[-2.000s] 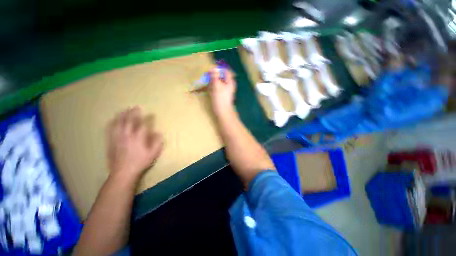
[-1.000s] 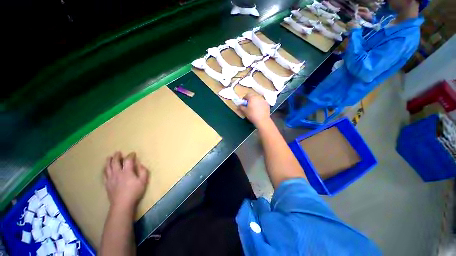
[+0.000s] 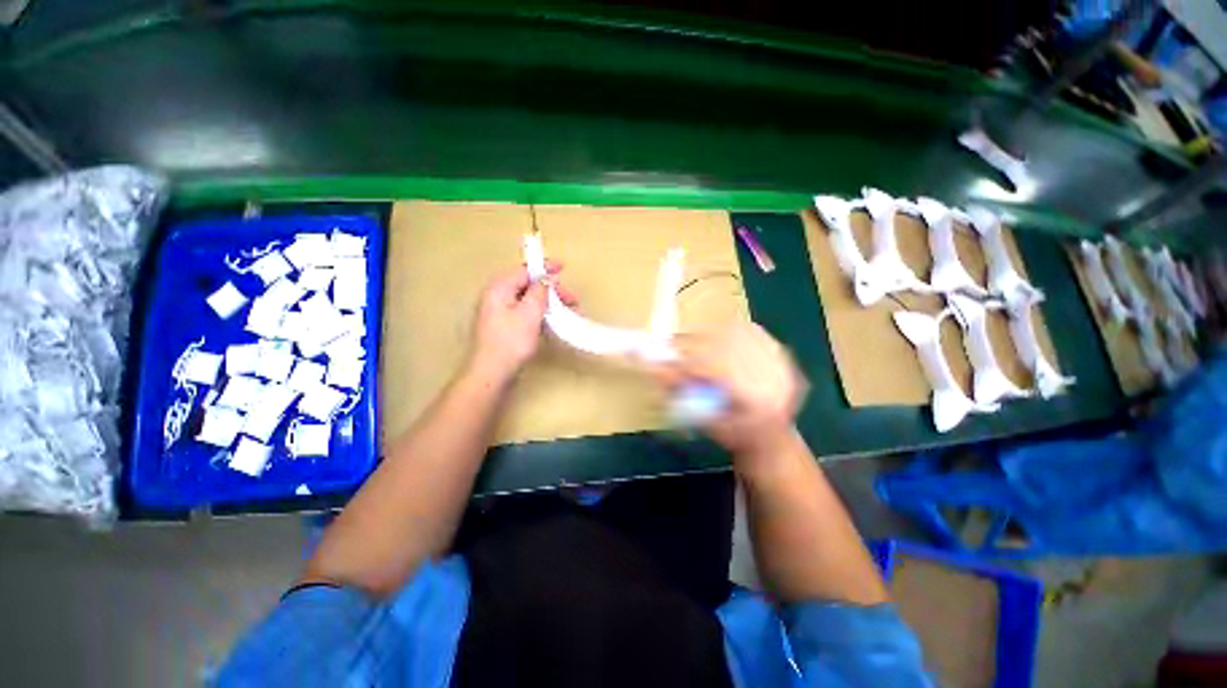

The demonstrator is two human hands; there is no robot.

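A white curved housing [image 3: 602,336] is held over the cardboard work sheet [image 3: 451,289], bowed towards me, with a thin dark wire at each end. My left hand [image 3: 514,320] grips its left end. My right hand [image 3: 740,383] is blurred at its right end, fingers closed around a small blue-and-white glue bottle [image 3: 698,401] and touching the housing. The bottle's tip cannot be made out.
A blue tray [image 3: 144,437] of white square parts lies left, beside a clear bag of white parts [image 3: 61,336]. A purple-pink item [image 3: 756,250] lies right of the sheet. Beyond are housings on a carrying sheet [image 3: 861,370] and a person's blue sleeve [image 3: 1130,470].
My right hand has come back from the carrying sheet with a housing. My left hand has lifted from the work sheet and taken its left end. The view has swung left.
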